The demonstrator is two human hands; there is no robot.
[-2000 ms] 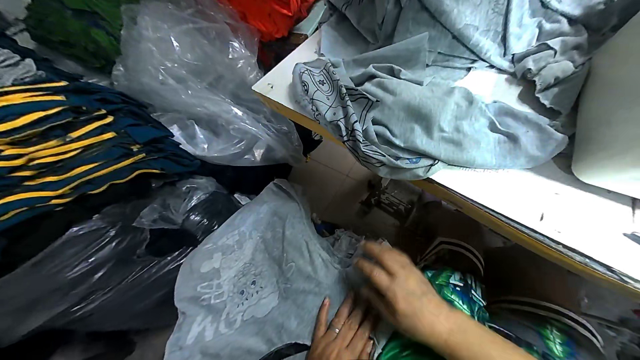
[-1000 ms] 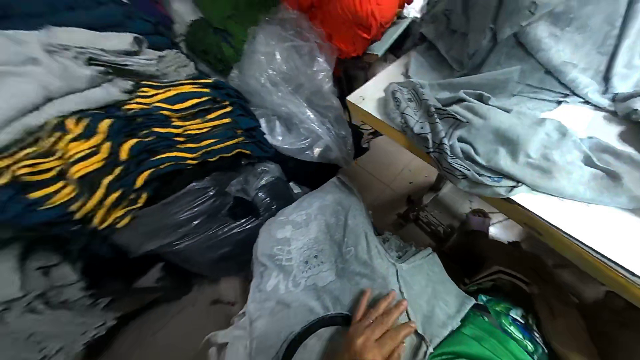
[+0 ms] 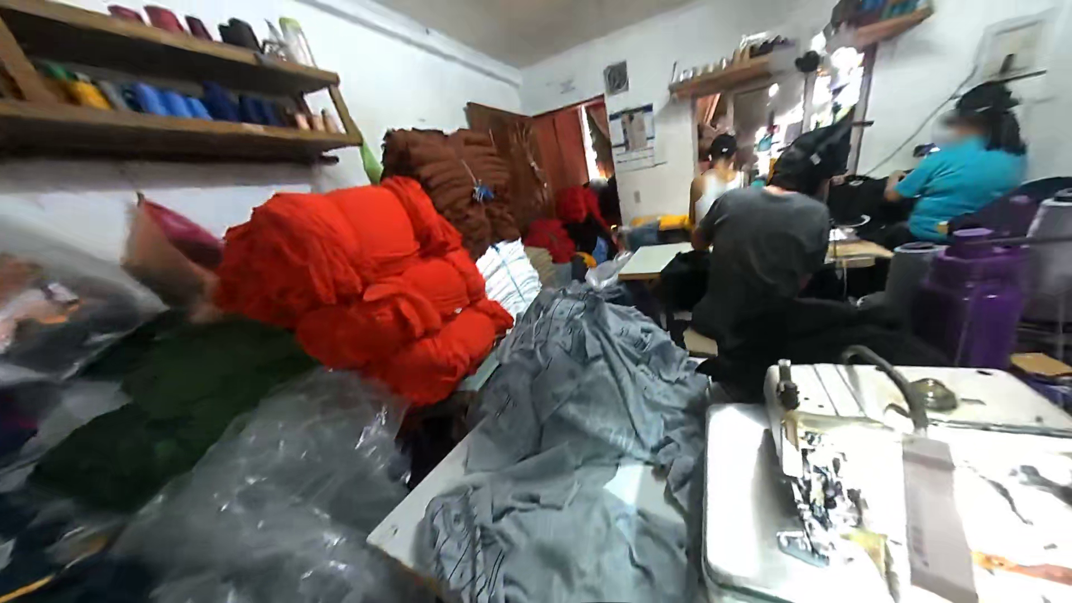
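Neither my left hand nor my right hand shows in the head view now. Grey garment fabric [image 3: 586,385] lies in a crumpled heap on a white worktable [image 3: 419,519], with dark printed lines on parts of it. To its right stands an industrial sewing machine [image 3: 888,410], white, with its needle and looper mechanism [image 3: 821,486] facing the fabric. The garment seen under my hands earlier is out of the picture.
Red fabric bundles [image 3: 368,276], clear plastic bags [image 3: 285,494] and dark green cloth [image 3: 184,402] lie left. Thread shelves [image 3: 167,67] hang above. Several people sit beyond, one in a grey shirt [image 3: 762,243], near a purple jug [image 3: 971,293].
The view has swung up from the floor and table edge to the room. Both hands showed on a grey printed garment two seconds ago, one hand a second ago; none shows now.
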